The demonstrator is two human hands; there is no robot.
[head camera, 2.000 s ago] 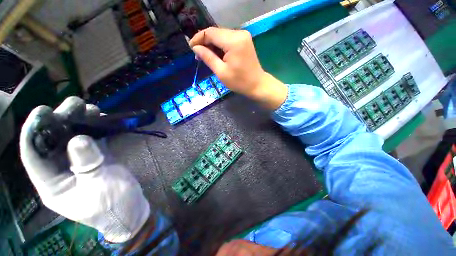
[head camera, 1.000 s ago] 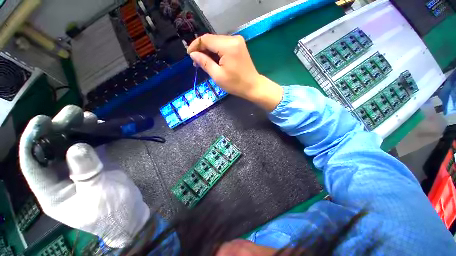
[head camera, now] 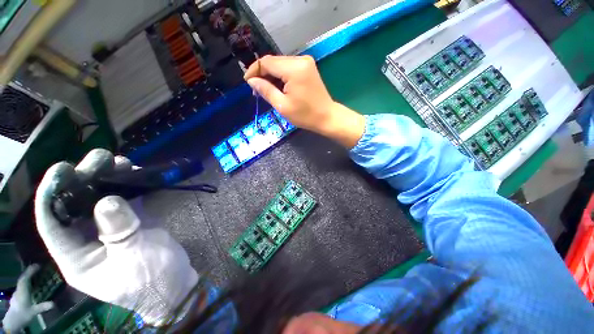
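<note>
My left hand, in a white glove, holds a black UV flashlight that points right. Its blue light falls on a circuit board panel at the back of the black mat. My bare right hand pinches a thin stick upright above this panel; its tip is at or just over the boards, contact is hard to tell. My fingers hide no more than the panel's right end. A second green panel lies unlit on the mat, nearer to me.
A white tray with three rows of panels stands at the right. A blue-edged metal unit with orange parts lies behind the mat. Another person's white-gloved hand shows at the lower left. Red material is at the right edge. Dark strands blur the bottom.
The stick's tip has moved slightly right along the lit panel. My left hand and flashlight sit slightly lower and further right in the picture. Another person's gloved hand has appeared at the lower left.
</note>
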